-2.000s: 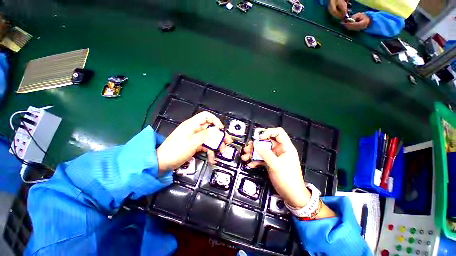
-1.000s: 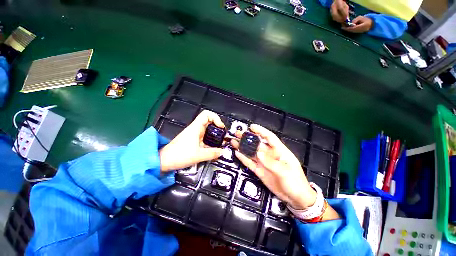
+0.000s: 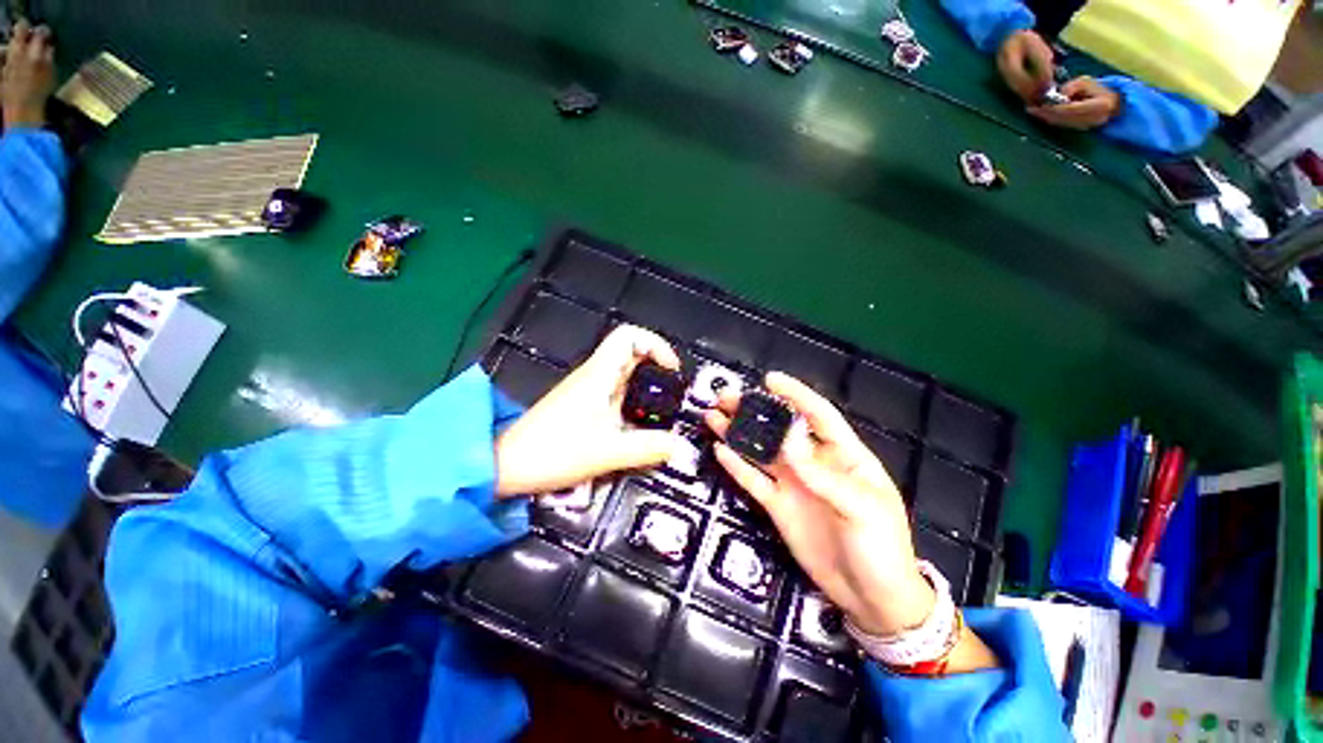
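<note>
My left hand [image 3: 588, 421] holds a small square unit [image 3: 654, 393] by its edges, its dark glossy face up with a tiny red and green mark. My right hand [image 3: 834, 501] holds a second square unit [image 3: 759, 425], dark face up with a faint light mark. Both are held side by side just above the black blister tray [image 3: 624, 594]. Several units lie in the tray's middle pockets with white or silver sides up, such as one near the front [image 3: 743, 565]. My hands hide part of the pockets beneath them.
A power strip [image 3: 153, 370], ribbed sheet [image 3: 212, 189], loose black unit [image 3: 285, 211] and foil packet [image 3: 380, 248] are at left. A blue bin [image 3: 1091, 526] with pens, white paper [image 3: 1039, 621] and a button panel [image 3: 1183, 697] are at right. Coworkers' hands show at top right and top left.
Both units have turned from white sides up to dark faces up; a tiny red-green mark now shows on the left one. The view has shifted, and a coworker's hand has appeared at top left.
</note>
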